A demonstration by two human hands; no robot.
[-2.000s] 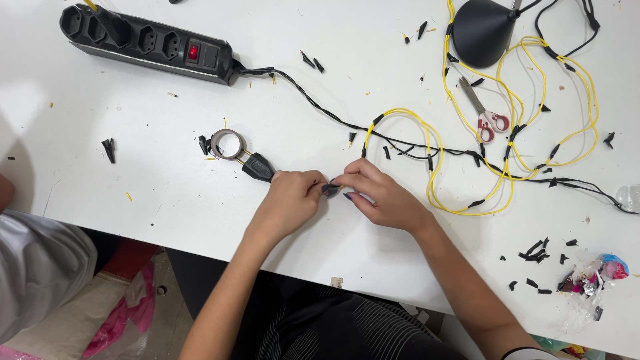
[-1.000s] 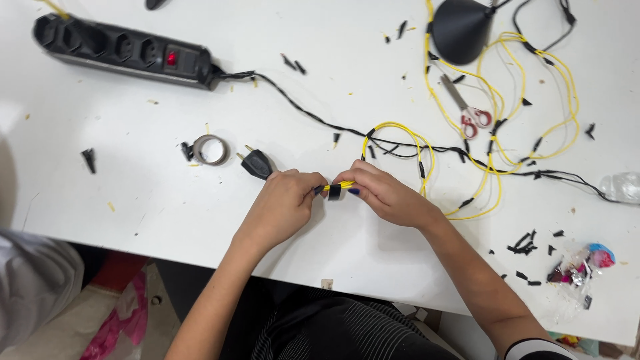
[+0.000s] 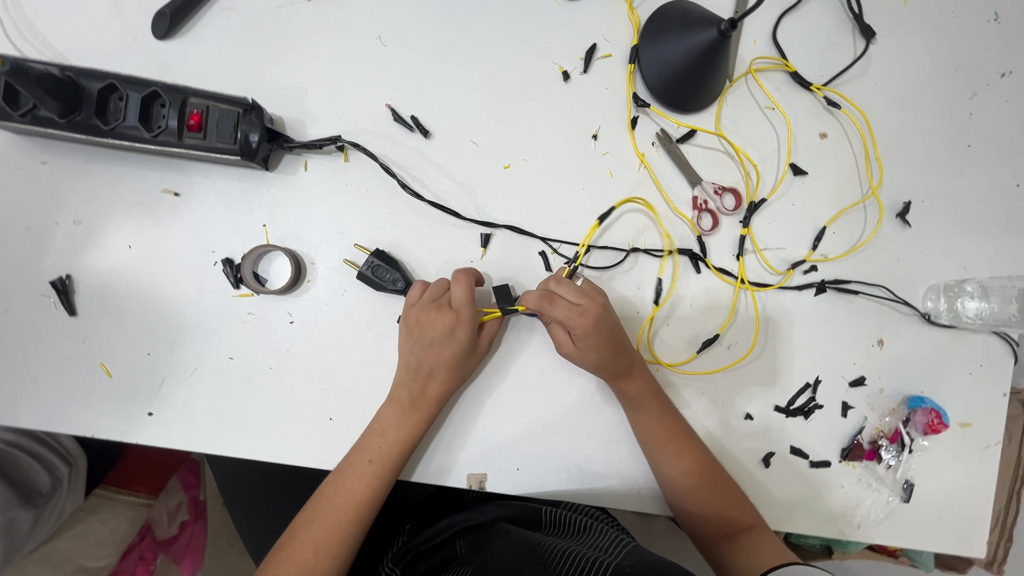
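Observation:
Yellow paired wires (image 3: 490,314) run between my two hands, with a piece of black electrical tape (image 3: 504,297) stuck on them and one end standing up. My left hand (image 3: 440,332) grips the wires close to a black two-pin plug (image 3: 384,272), whose pins point left. On the other side of the tape, my right hand (image 3: 580,324) pinches the wires; their loop (image 3: 668,240) continues right, bound with black tape in several places. Left of the plug stands a tape roll (image 3: 272,269). Red-handled scissors (image 3: 700,184) lie partly open among the wire loops.
A black power strip (image 3: 144,112) with a lit red switch lies upper left, its black cable (image 3: 448,210) crossing the table. A black cone (image 3: 686,56) stands at the top. Tape scraps (image 3: 798,400), a crumpled wrapper (image 3: 888,444) and a clear plastic bottle (image 3: 972,302) are at right.
At my fingers, the black tape piece now has an end standing up off the yellow wires. Two seconds ago my fingers covered that stretch of wire, and my hands were closer together.

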